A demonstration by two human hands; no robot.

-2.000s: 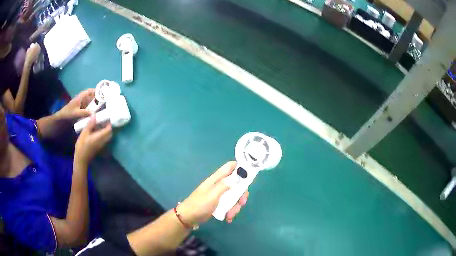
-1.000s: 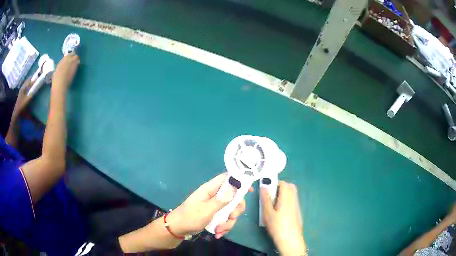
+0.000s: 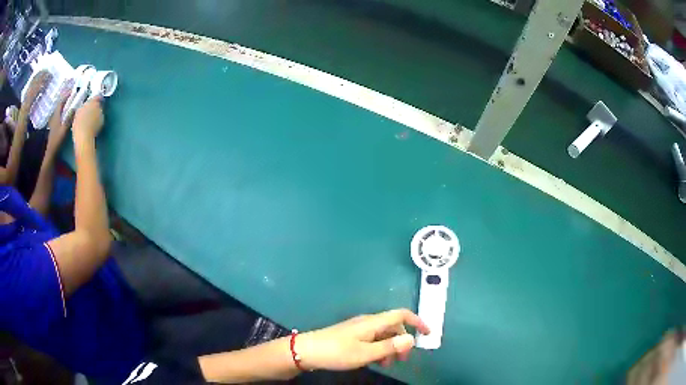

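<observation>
A white handheld fan [image 3: 433,289] lies on the green worktop in front of me. Its round spoked grille faces up at the far end, with a dark oval on the upper handle. My left hand [image 3: 368,342], with a red bracelet, reaches in from the lower left. Its fingers are loosely spread and the fingertips are at the lower end of the handle, not wrapped around it. I cannot tell if they touch it. I see no hand that is clearly my right one.
A blurred arm or hand [image 3: 660,362] shows at the lower right edge; whose is unclear. A coworker in blue [image 3: 83,286] holds white fans at the left. A pale rail [image 3: 331,84] and post [image 3: 519,83] edge the worktop. One fan [image 3: 593,129] lies on the belt beyond.
The fan from my left hand now appears to lie on the worktop, the hand opened and lower. My right hand and its fan have left the middle. The view has shifted slightly.
</observation>
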